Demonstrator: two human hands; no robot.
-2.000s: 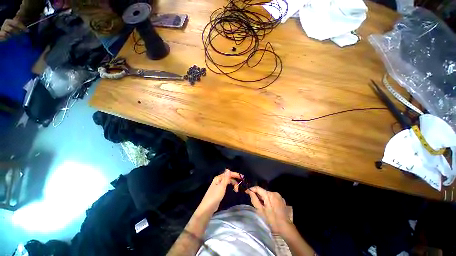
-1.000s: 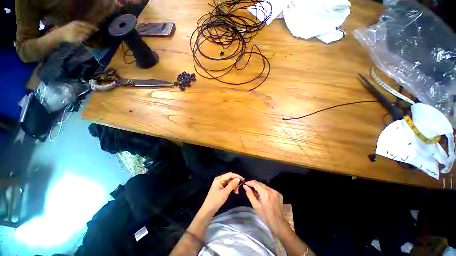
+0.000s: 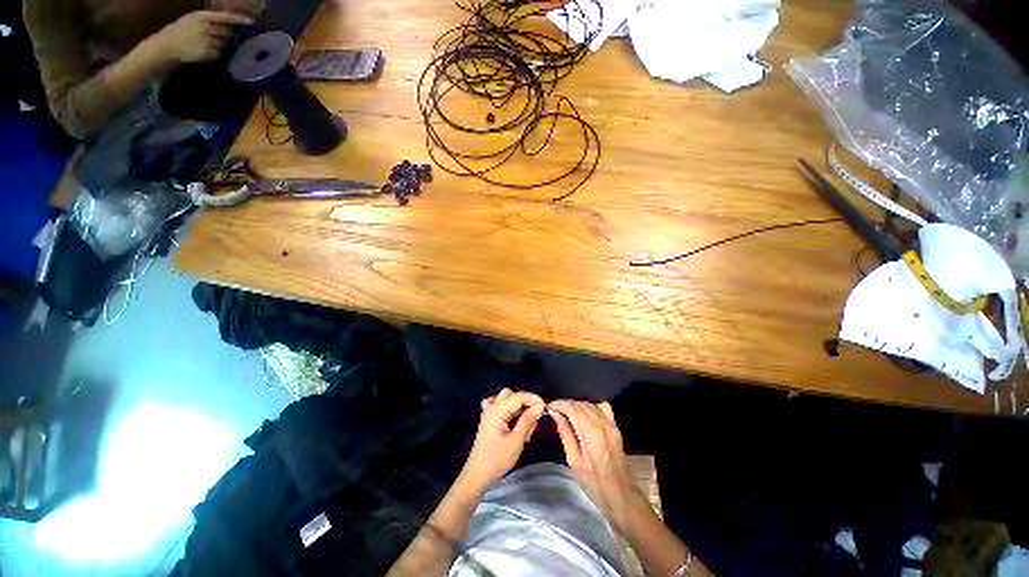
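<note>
My left hand (image 3: 504, 434) and my right hand (image 3: 589, 442) are close together over my lap, below the table's front edge. The thumb and fingertips of each hand are pinched and meet at one spot. Something tiny and dark is between them, perhaps a cord end, too small to tell. Black cloth (image 3: 327, 451) lies on my lap and to the left, with a small white label (image 3: 315, 529) on it. The hands hide most of what they hold.
On the wooden table (image 3: 677, 327) are a cord coil (image 3: 480, 96), a single cord (image 3: 733, 239), shears (image 3: 305, 187), small black pieces (image 3: 407, 182), a black spool (image 3: 296, 104), a phone (image 3: 339, 64), dark scissors (image 3: 849, 206) and white cloth (image 3: 920, 321). A person's hand (image 3: 203, 36) is at the upper left.
My hands have closed in until their fingertips meet. The view has shifted, so the table items sit further left. The other person's arm has come into view at the upper left.
</note>
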